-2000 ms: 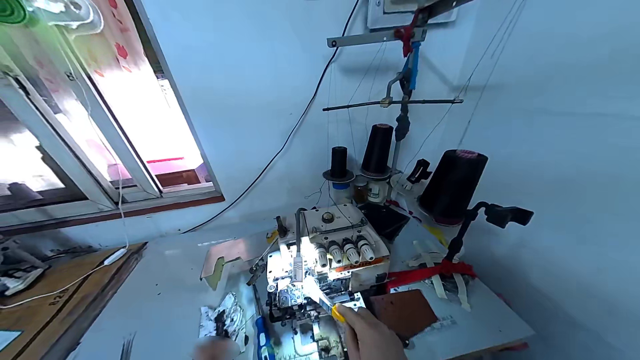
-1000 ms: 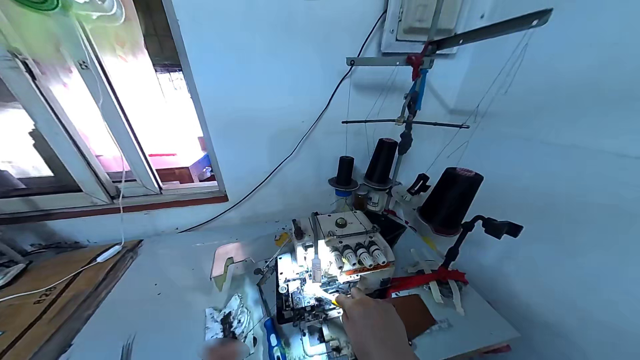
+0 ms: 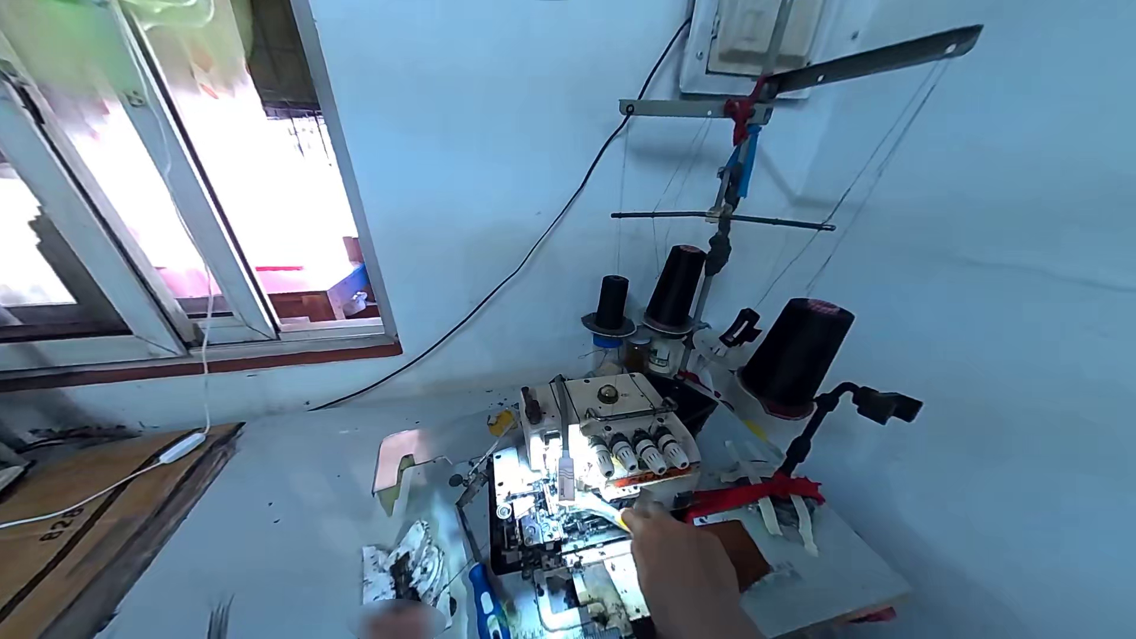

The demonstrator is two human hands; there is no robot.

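My right hand (image 3: 679, 564) is closed around a slim tool with a yellow part (image 3: 619, 516), whose pale end reaches into the brightly lit, opened mechanism of an overlock sewing machine (image 3: 612, 404). The kind of tool cannot be told. My left hand (image 3: 399, 619), blurred at the bottom edge, is beside a stained white cloth (image 3: 404, 564); whether it touches the cloth is unclear. A screwdriver with a blue and white handle (image 3: 488, 603) lies left of the machine. White tension dials (image 3: 648, 451) line the machine's front.
Black thread cones (image 3: 794, 355) stand behind and right of the machine, under a metal thread stand (image 3: 723, 200). A red cloth strip (image 3: 754, 497) wraps a lamp arm's base. Brown cardboard (image 3: 89, 524) with a white cable lies left. Metal tweezers-like prongs (image 3: 219, 619) show at the bottom.
My right hand has stayed at the machine, its tool's yellow part now less exposed than two seconds ago. The view has shifted slightly.
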